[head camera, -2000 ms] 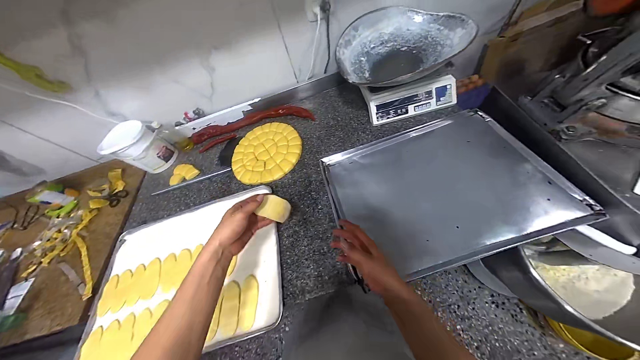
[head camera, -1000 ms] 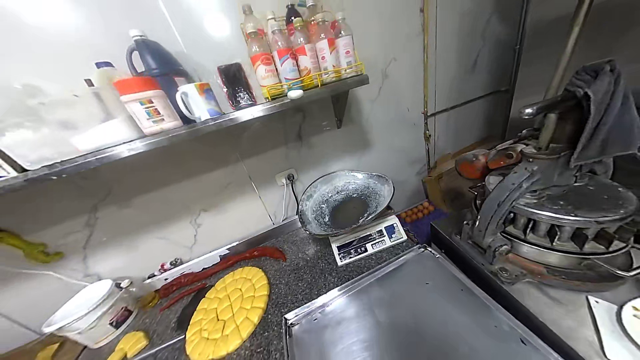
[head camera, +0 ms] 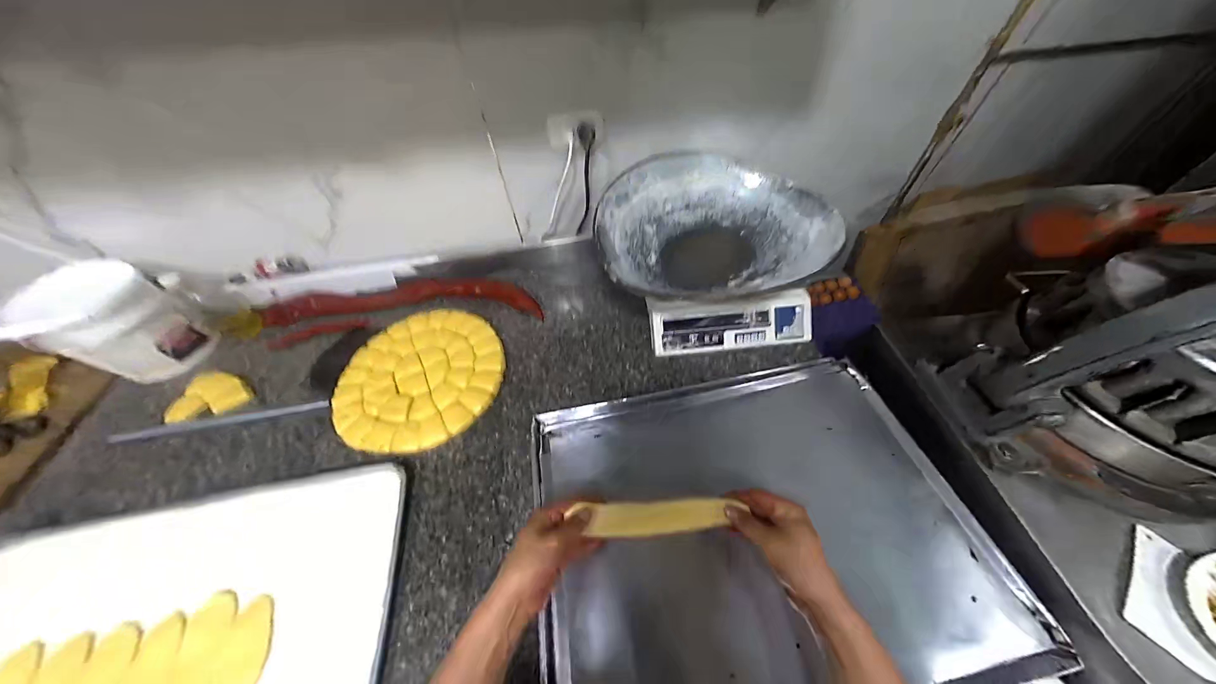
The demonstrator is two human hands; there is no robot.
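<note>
A pale yellow dough strip (head camera: 662, 518) is stretched level above the empty part of a metal baking tray (head camera: 760, 475). My left hand (head camera: 556, 543) pinches its left end and my right hand (head camera: 781, 535) its right end. Left of them, a white-surfaced tray (head camera: 313, 541) holds several elongated yellow dough pieces (head camera: 214, 646) side by side. A round of yellow dough divided into many pieces (head camera: 456, 366) lies on the speckled counter between the trays and the wall, with smaller dough pieces (head camera: 211, 394) farther left.
Behind the metal tray stands a digital scale (head camera: 731, 325) bearing a floury metal pan (head camera: 708, 228). A white bucket (head camera: 109, 318) is at the left, near red elongated items (head camera: 399, 296) along the wall. Heavy metal equipment (head camera: 1130, 389) borders the right side; eggs (head camera: 833, 289) sit beside the scale.
Two seconds ago my left hand held a short dough piece over the counter and my right hand was empty. Now both hands hold a long strip above the metal tray. The view has swung.
</note>
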